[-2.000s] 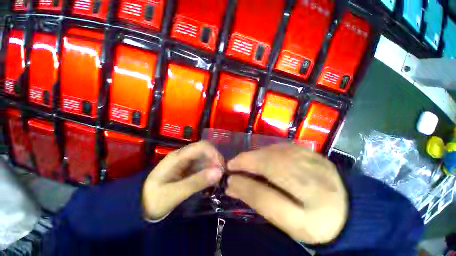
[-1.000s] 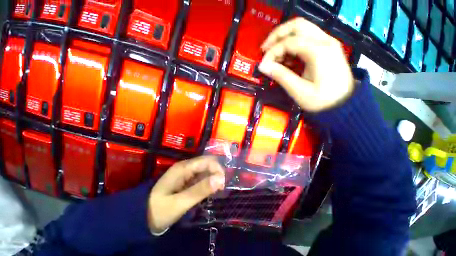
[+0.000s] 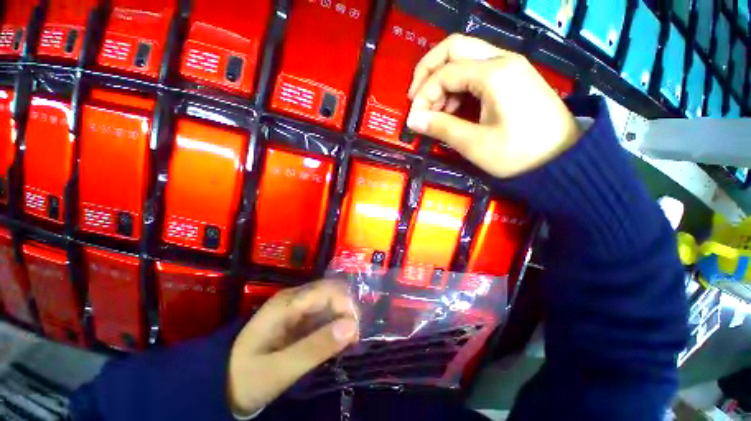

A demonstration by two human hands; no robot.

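Observation:
Glossy red covers (image 3: 292,205) with white print and a small dark oblong lie in rows in a black tray (image 3: 255,136). My left hand (image 3: 292,341) pinches a clear plastic film (image 3: 403,304) low in front of me; a dark gridded sheet (image 3: 412,358) lies under the film. My right hand (image 3: 494,111) is above a red cover (image 3: 395,78) in the upper row, thumb and forefinger together at its dark oblong. Whether a small part is between these fingertips I cannot tell.
Light blue covers (image 3: 605,25) in black trays lie at the upper right. A pale metal support (image 3: 683,141), a white rounded object (image 3: 671,211), a yellow and blue fan (image 3: 720,251) and a white frame sheet (image 3: 700,325) show on the right.
My right hand has gone from beside my left hand up to a cover in the upper row and stays there. The gridded sheet and film came into view below my left hand.

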